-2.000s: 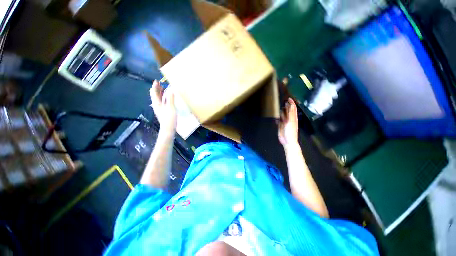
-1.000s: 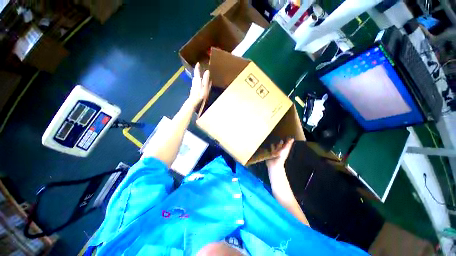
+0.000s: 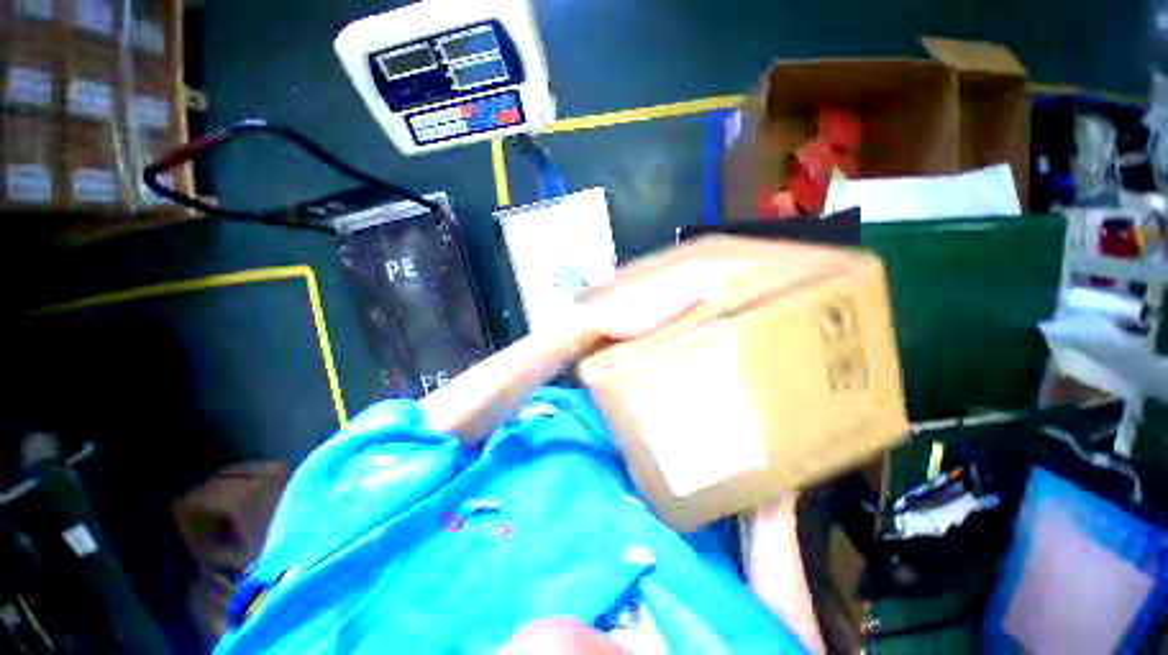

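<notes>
A brown carton [image 3: 820, 371] is held up in front of my chest, tilted and a little blurred. Its top looks closed, a white label is on the side towards me, and handling symbols are printed on the right side. My left hand [image 3: 660, 305] lies blurred along the carton's upper left edge. My right hand [image 3: 770, 512] is mostly hidden under the carton's lower right; only the wrist area and forearm show.
A white counting scale [image 3: 448, 77] and white plate [image 3: 561, 250] are ahead. A black PE trolley [image 3: 416, 288] stands left. An open carton with red items [image 3: 986, 128] is beyond the green bench [image 3: 973, 307]. A monitor [image 3: 1076, 576] is lower right; stacked cartons [image 3: 90, 96] are upper left.
The carton has turned and its open flaps no longer show; the white label now faces me. My left hand has moved onto its upper edge, and my right hand has gone underneath. The view has turned.
</notes>
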